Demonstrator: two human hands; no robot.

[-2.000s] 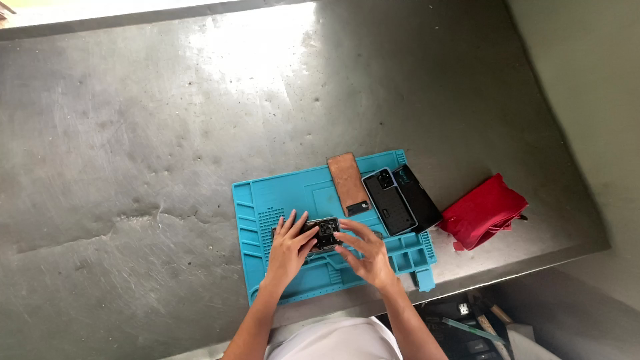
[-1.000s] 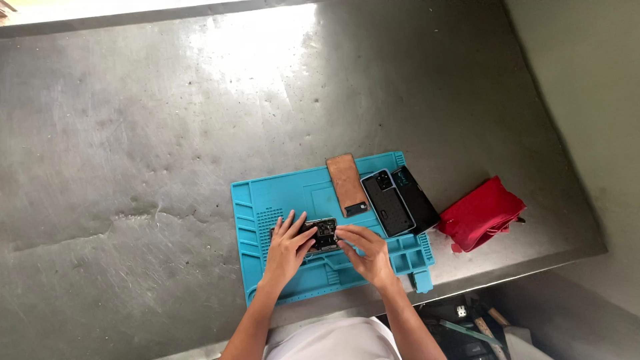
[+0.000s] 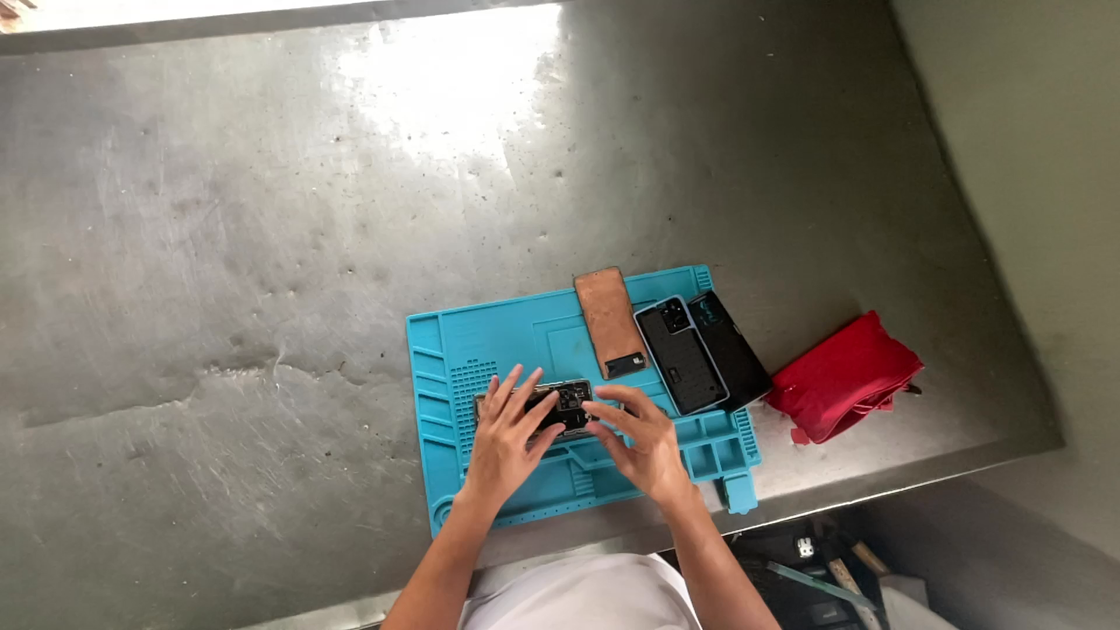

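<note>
An opened smartphone [image 3: 573, 395] with its inner parts showing lies on a blue silicone repair mat [image 3: 525, 331]. My left hand [image 3: 507, 430] rests over its left part, fingers spread, and steadies it against the mat. At its right end is my right hand [image 3: 640, 437], fingers bent and spread, the fingertips close to the phone's edge; whether they touch it I cannot tell. Above the hands lies a brown phone-shaped panel [image 3: 605, 311] with a small black piece at its lower end. Right of that, a phone back cover or case [image 3: 681, 357] leans over a black box [image 3: 733, 350].
A red fabric pouch [image 3: 844, 376] lies on the metal table [image 3: 262, 219] right of the mat. Small compartments [image 3: 713, 451] line the mat's lower right. The table's front edge runs below it, with tools and dark objects [image 3: 831, 577] lower down. A wall stands at the right.
The fingers of my right hand, closer together at the phone's right end one second ago, are now spread wider. My left hand has stayed on the phone.
</note>
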